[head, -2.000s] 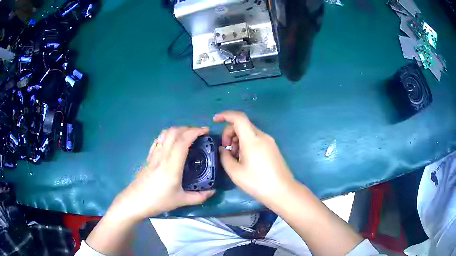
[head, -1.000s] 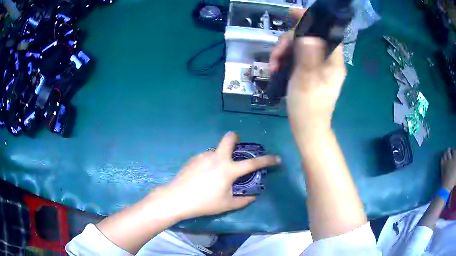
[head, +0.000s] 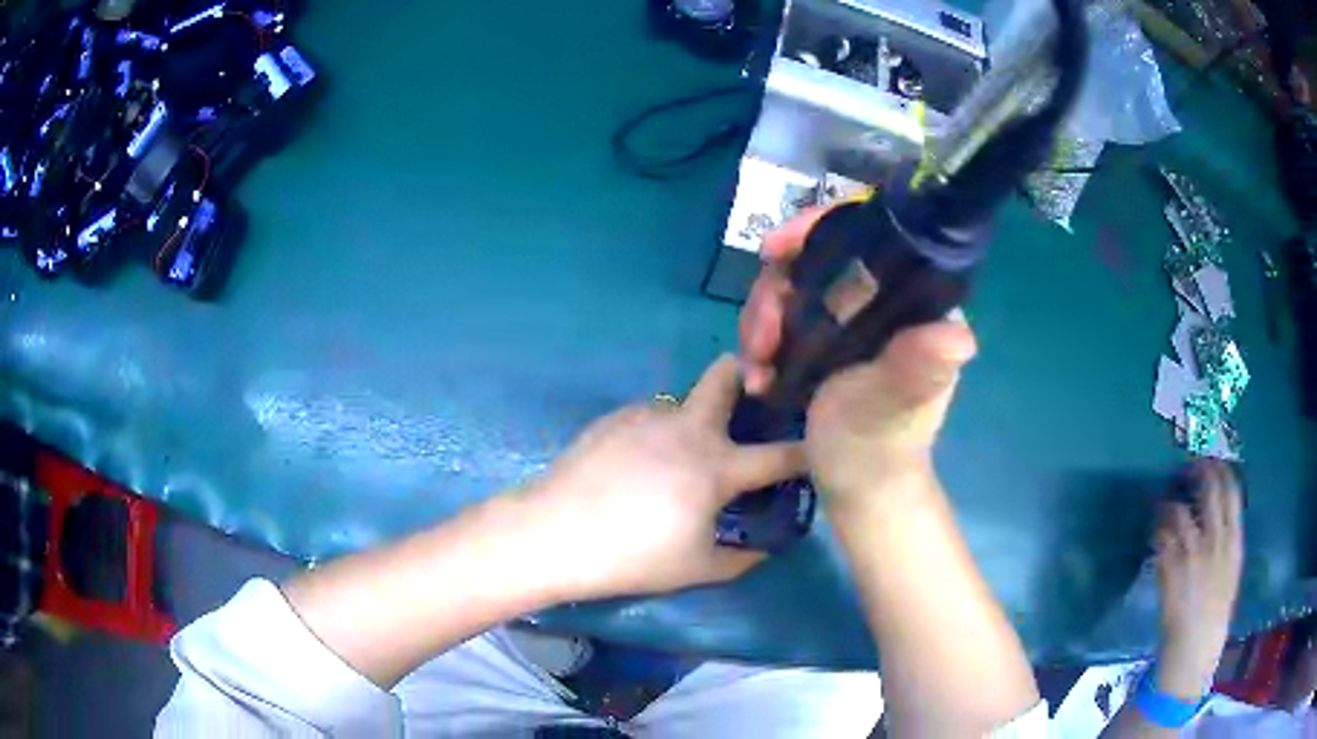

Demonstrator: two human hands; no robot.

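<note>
The black speaker unit (head: 766, 517) lies on the green mat in front of me, mostly hidden by my hands and the tool. My left hand (head: 650, 484) holds it down, with fingers spread across and around it. My right hand (head: 867, 390) is shut around the thick black electric screwdriver (head: 881, 282), which is slightly blurred. The screwdriver's lower end points down at the speaker unit between my left fingers. Its tip and any screw are hidden.
The silver screw feeder (head: 823, 123) stands behind the screwdriver, with a looped black cable (head: 643, 137) to its left. Part-assembled units (head: 130, 145) heap at far left. A clear bag (head: 1127, 87) and circuit boards (head: 1206, 361) lie right. Another person's hand (head: 1202, 541) reaches in at right.
My right hand has taken hold of the screwdriver and brought it down from the feeder to the speaker unit. My left hand has stayed on the unit. Another person's hand has moved in at right.
</note>
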